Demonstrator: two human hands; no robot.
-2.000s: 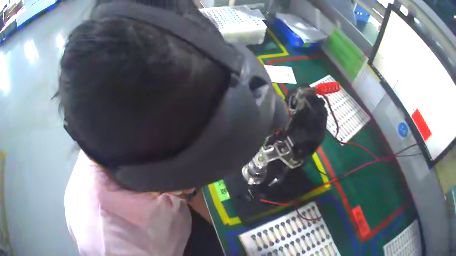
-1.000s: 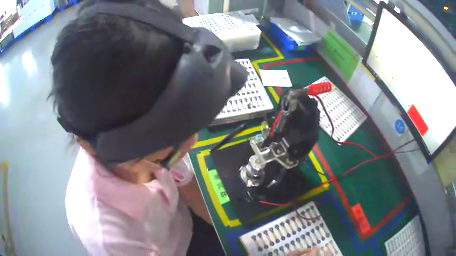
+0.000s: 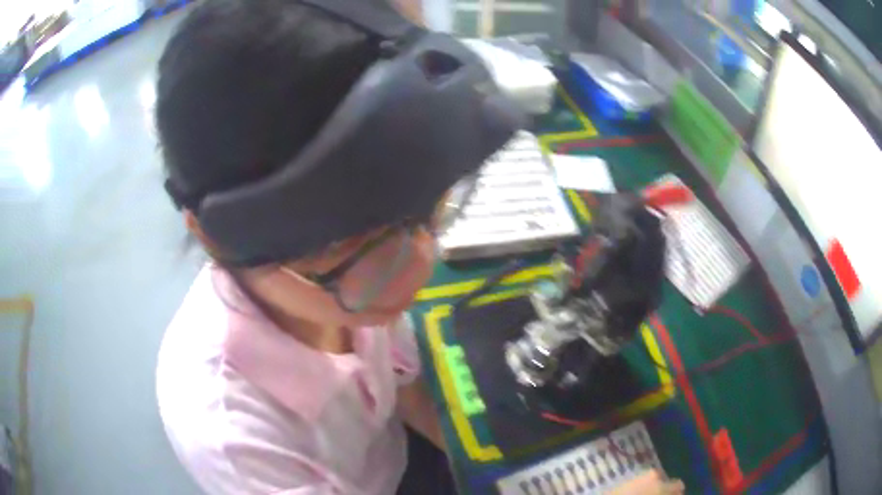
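A white parts tray (image 3: 580,466) with rows of small dark-ended parts lies on the green mat at the bottom edge. Blurred fingertips (image 3: 646,484) rest on or just over its right part, cut off by the picture's edge. I cannot tell whether they are mine or the seated worker's, nor whether they grip anything. No other hand shows clearly. A black and metal bench fixture (image 3: 571,334) stands on a black base inside yellow tape, just beyond the tray. A red clip (image 3: 667,194) is at its top.
A seated worker (image 3: 280,387) in pink, with a black headband and glasses, fills the left. More trays (image 3: 513,208) lie beyond the fixture, with a white stack (image 3: 513,77) behind. A marked sheet (image 3: 701,247), red cable (image 3: 725,358), blue bin (image 3: 619,92) and monitor (image 3: 822,164) are right.
The view has shifted, so the bench appears lower and further right. The seated worker's head has lifted and turned, showing the glasses. The fingertips at the bottom tray were absent in the earliest frame.
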